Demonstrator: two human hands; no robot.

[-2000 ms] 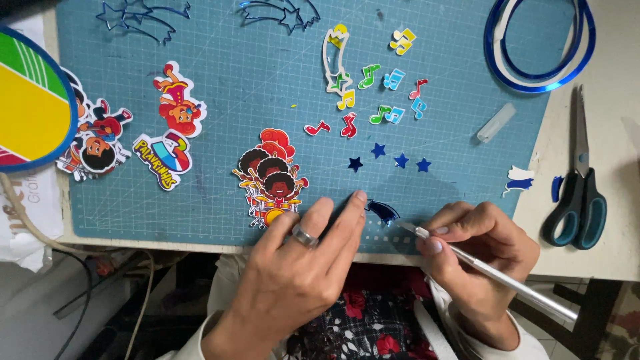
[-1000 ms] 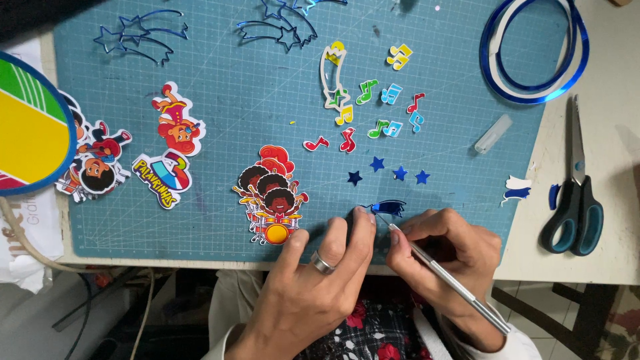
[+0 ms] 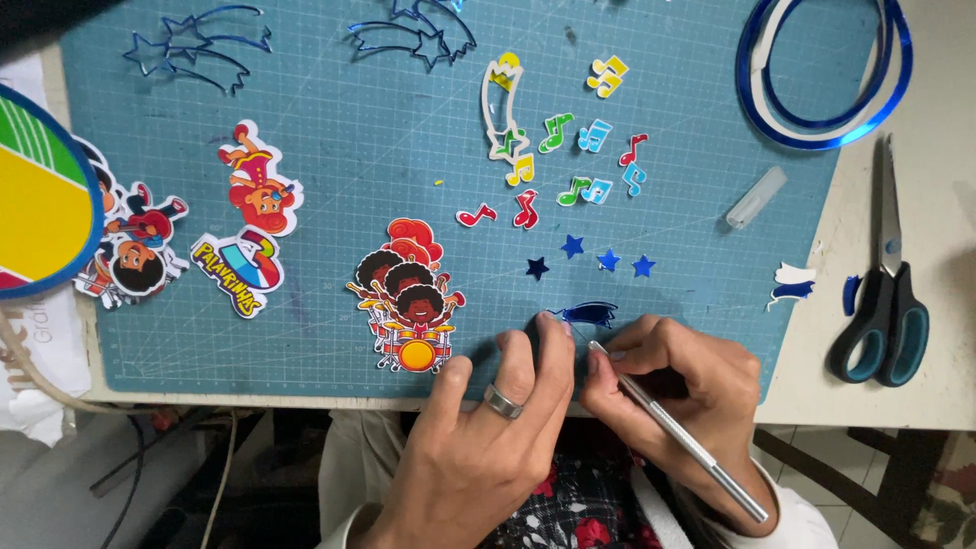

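Note:
My right hand grips a silver craft knife like a pen, its thin blade pointing at a dark blue shiny shooting-star cutout on the cutting mat. The fingertips of my left hand, which wears a ring, press on the mat at the cutout's left end and partly cover it. Just above lie small blue foil stars. A stack of paper drummer cutouts lies to the left of my left hand.
Colourful paper music notes and a white shooting-star outline lie higher up. Blue star outlines are at the top. At right are black-handled scissors, a clear cap and a blue-and-white strip coil. More character cutouts lie left.
The knife tip has moved left along the blue cutout, toward my left fingertips. My right hand has come closer to my left, with the knife still held.

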